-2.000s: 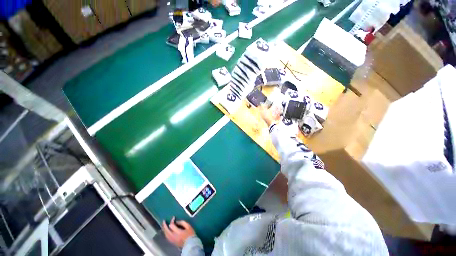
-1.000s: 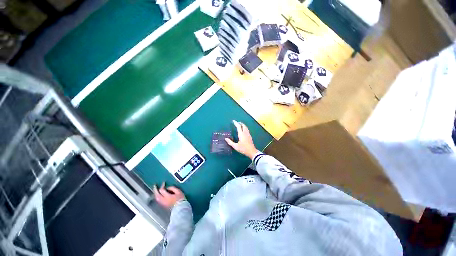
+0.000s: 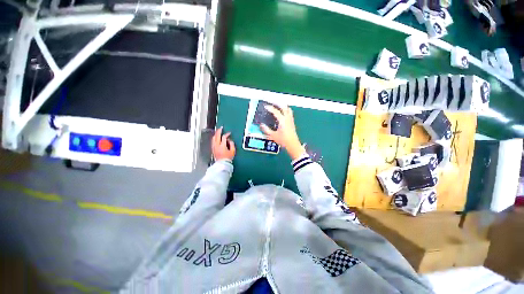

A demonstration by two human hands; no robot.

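My right hand (image 3: 281,129) holds a small dark-faced product box (image 3: 265,116) on the plate of the digital bench scale (image 3: 262,143). The fingers cover the box's right part. The scale's display glows at its near end. My left hand (image 3: 223,146) is empty, its fingers apart and slightly curled, at the left edge of the green-topped bench (image 3: 319,138), left of the scale and not touching it.
The shrink-wrap machine (image 3: 172,143) with its blue control panel (image 3: 95,144) stands left. The wooden board (image 3: 365,166) at the right bears a row of boxes (image 3: 428,95) and loose boxes. The conveyor belt (image 3: 258,28) runs behind, brown cartons (image 3: 454,252) stand near right.
The view has turned towards the machine. My right hand has brought the dark box from the bench beside the board onto the scale. My left hand stays by the bench's left edge.
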